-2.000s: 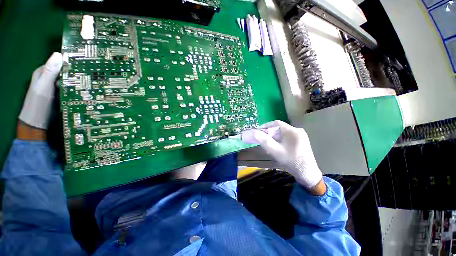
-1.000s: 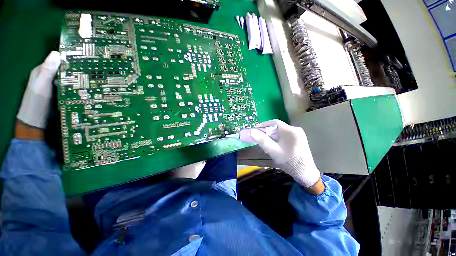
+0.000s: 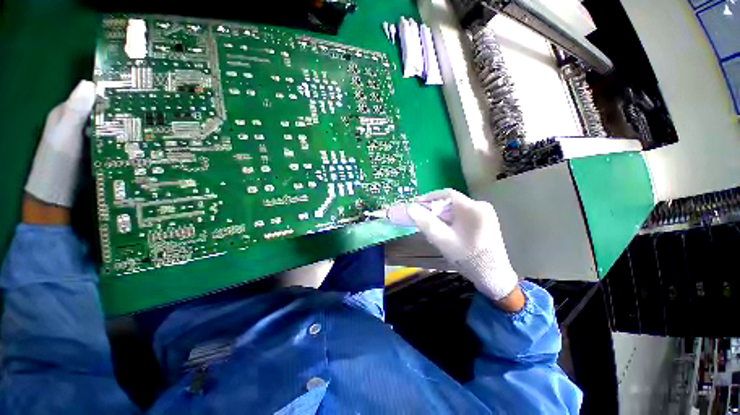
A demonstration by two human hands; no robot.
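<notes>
A large green printed circuit board (image 3: pixel 260 146) lies in front of me on the green mat, solder side up, with a white patch near its far left corner. My left hand (image 3: pixel 62 150), in a white knit glove, holds the board's left edge. My right hand (image 3: pixel 466 239), also gloved, holds a white-lilac pen-type applicator (image 3: pixel 399 213) like a pencil. Its narrow tip points left at the board's near edge, close to the right corner. Whether the tip touches the board cannot be told.
Several slim white-lilac pieces (image 3: pixel 419 53) lie beyond the board's right side. A pale machine (image 3: pixel 535 215) with dark-silver bristly rows stands at the right. A black object (image 3: pixel 268 12) is at the far edge of the green mat (image 3: pixel 442 154). Yellow tape shows on the floor.
The applicator's tip has moved slightly left and now shows over the board's near edge. The board and my left hand have shifted slightly left.
</notes>
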